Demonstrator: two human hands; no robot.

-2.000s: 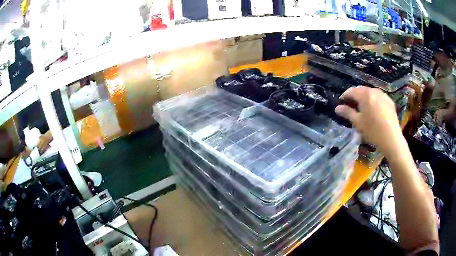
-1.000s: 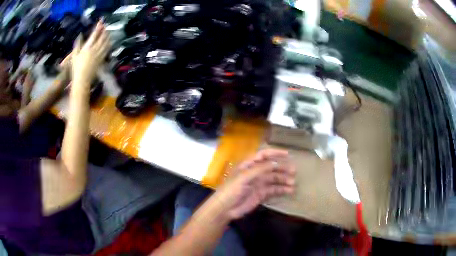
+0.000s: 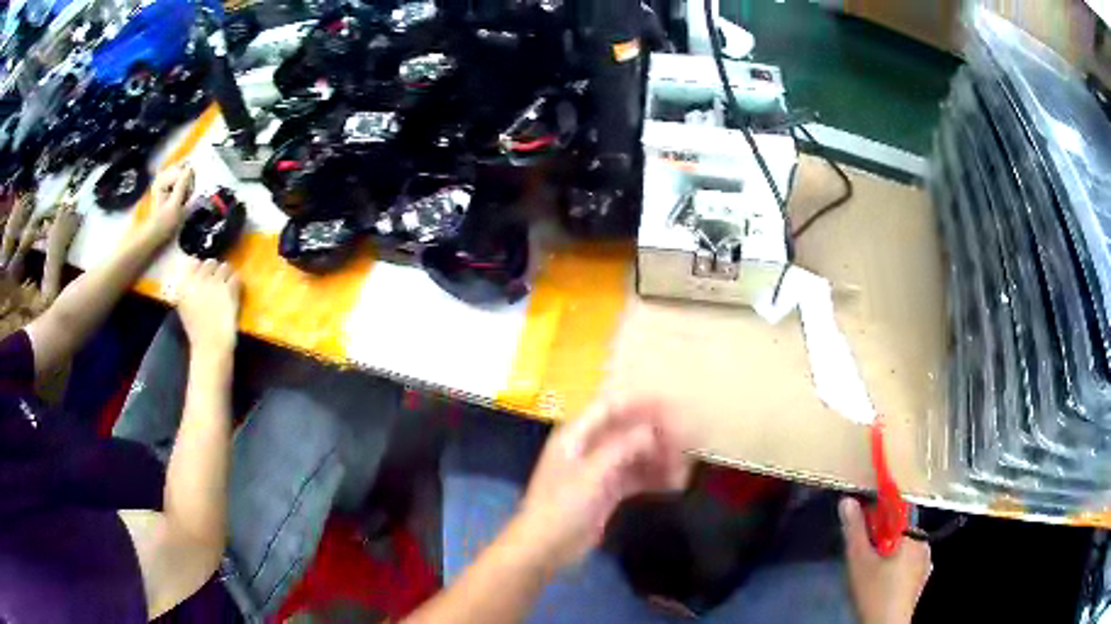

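My left hand (image 3: 603, 469) is blurred above the bench's front edge, fingers apart and loosely bent, with nothing visible in it. My right hand (image 3: 887, 573) is low at the bench edge, partly cut off by the bottom of the picture. Its thumb and fingers lie around the red air blow gun (image 3: 889, 512); whether they grip it is unclear. A white paper strip (image 3: 835, 366) runs from the feeder to the gun. The white-grey screw feeder (image 3: 713, 219) stands on the brown cardboard. A dark shape lies over my lap, too unclear to name.
Black camera housings with shiny boards (image 3: 420, 219) are piled left of the feeder. Clear plastic trays (image 3: 1023, 280) are stacked at right. A black cable (image 3: 841, 195) loops beside the feeder. At left, another person's hands (image 3: 201, 287) are near a black housing (image 3: 212, 224).
The view has swung from the trays and housings to the feeder and lap. My right hand now shows beside the red gun. The neighbour's raised hand has come down to a housing.
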